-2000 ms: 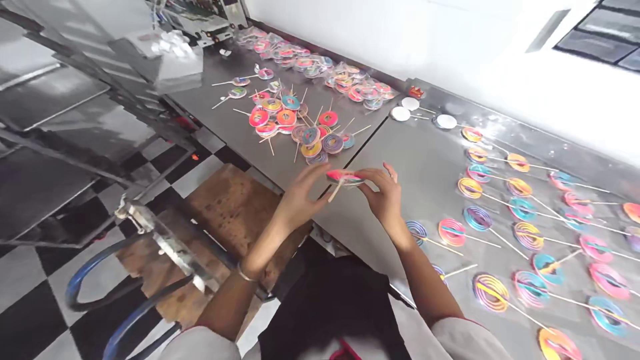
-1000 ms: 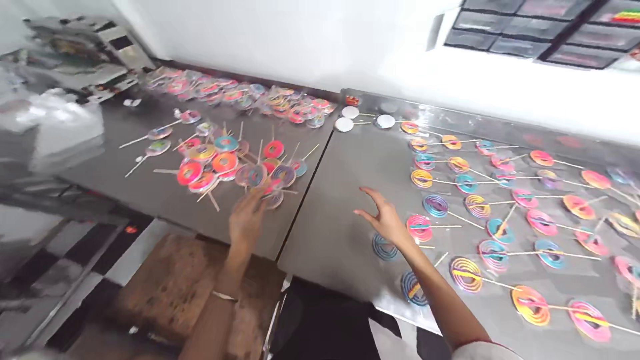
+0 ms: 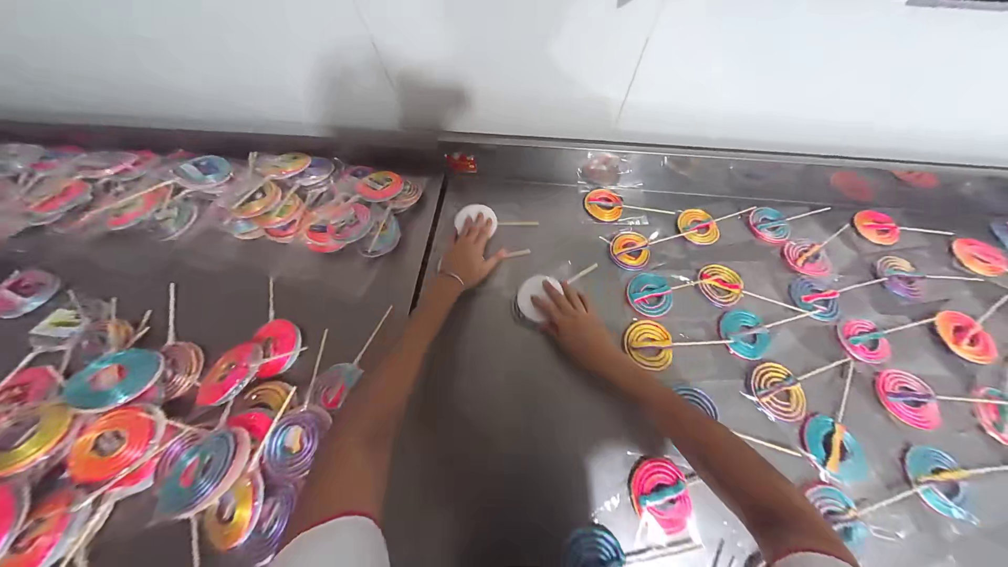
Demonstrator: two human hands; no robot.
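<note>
My left hand (image 3: 466, 256) lies over the lower part of a white disc on a stick (image 3: 476, 214) near the table's back edge, fingers spread on it. Another stick end shows beside its thumb; what that stick belongs to is hidden. My right hand (image 3: 573, 323) rests its fingertips on a second white disc (image 3: 535, 298), whose stick points up and to the right. Whether either hand grips its disc cannot be told. To the right, wrapped spiral lollipops (image 3: 650, 344) lie spread in rows; on the left, others are heaped (image 3: 114, 445).
Packed lollipops (image 3: 339, 224) lie along the back of the left metal table. A dark seam (image 3: 429, 244) parts it from the right metal table (image 3: 504, 441), which has a raised back edge (image 3: 535, 161) against a white wall. A small red item (image 3: 461, 163) sits at that edge.
The view has moved closer to the table's back. Both hands have reached forward to the white discs; my left hand was at the lollipop heap a second ago. Earlier, both hands held a pink lollipop.
</note>
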